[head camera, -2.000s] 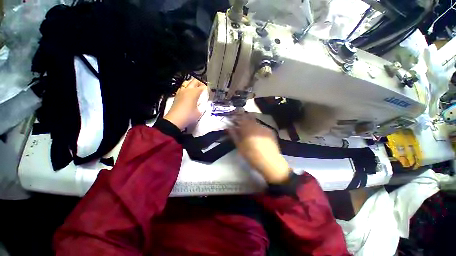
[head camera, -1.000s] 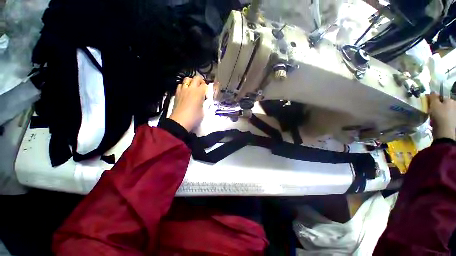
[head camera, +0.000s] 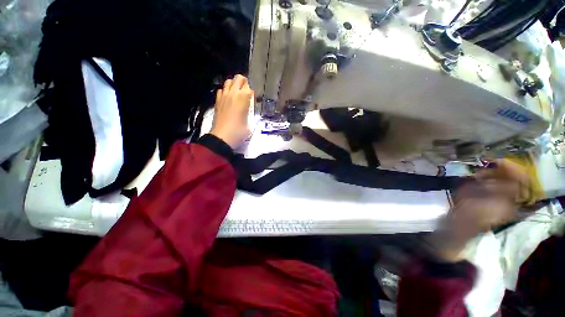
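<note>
My left hand (head camera: 233, 112) lies on the bed just left of the needle area, fingers together; what is under its fingertips is hidden. My right hand (head camera: 486, 195) is blurred at the right end of the bed, over the end of the black fabric strip; whether it holds anything cannot be told. The black fabric strip (head camera: 384, 178) runs along the bed from near my left wrist to my right hand. The presser foot (head camera: 275, 125) is lit, at the left end of the cream sewing machine head (head camera: 396, 74).
A big black garment pile (head camera: 155, 68) with a long white piece (head camera: 104, 124) lies left of the needle. Small black pieces (head camera: 356, 127) lie under the arm. A yellow item (head camera: 528, 176) is beside my right hand. White fabric (head camera: 489, 272) hangs at the lower right.
My right hand moved from near the needle out to the far right by the machine's end, then back down over the strip's right end. My left hand has stayed beside the needle.
</note>
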